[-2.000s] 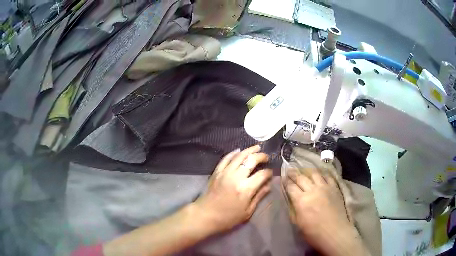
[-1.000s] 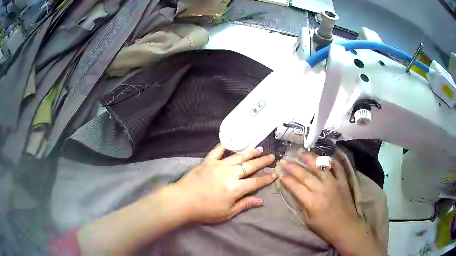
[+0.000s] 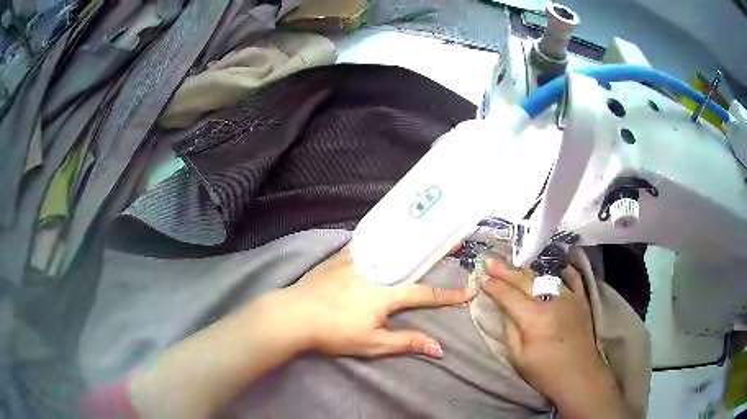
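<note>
The grey main garment panel (image 3: 328,385) lies spread under both hands. A beige piece (image 3: 627,327) lies under and beside my right hand, its curved edge running to the needle area. Dark ribbed cloth (image 3: 328,164) lies folded behind the grey panel. My left hand (image 3: 360,315) rests flat on the grey panel, fingers apart, some fingers hidden behind the white sewing light (image 3: 418,204). My right hand (image 3: 545,331) presses on the beige piece, its fingertips close to the presser foot (image 3: 477,255) and partly behind a pale knob (image 3: 546,286).
The white sewing machine (image 3: 655,164) fills the right side, with a blue hose (image 3: 622,72) over its head. A pile of cut pieces (image 3: 106,123) lies at the left and back left. A spool-like post (image 3: 557,33) stands behind the machine head.
The dark cloth's front edge and grey panel have shifted towards the machine. My left hand has slid partly under the light, its thumb spread. My right hand's fingers have drawn closer together at the foot.
</note>
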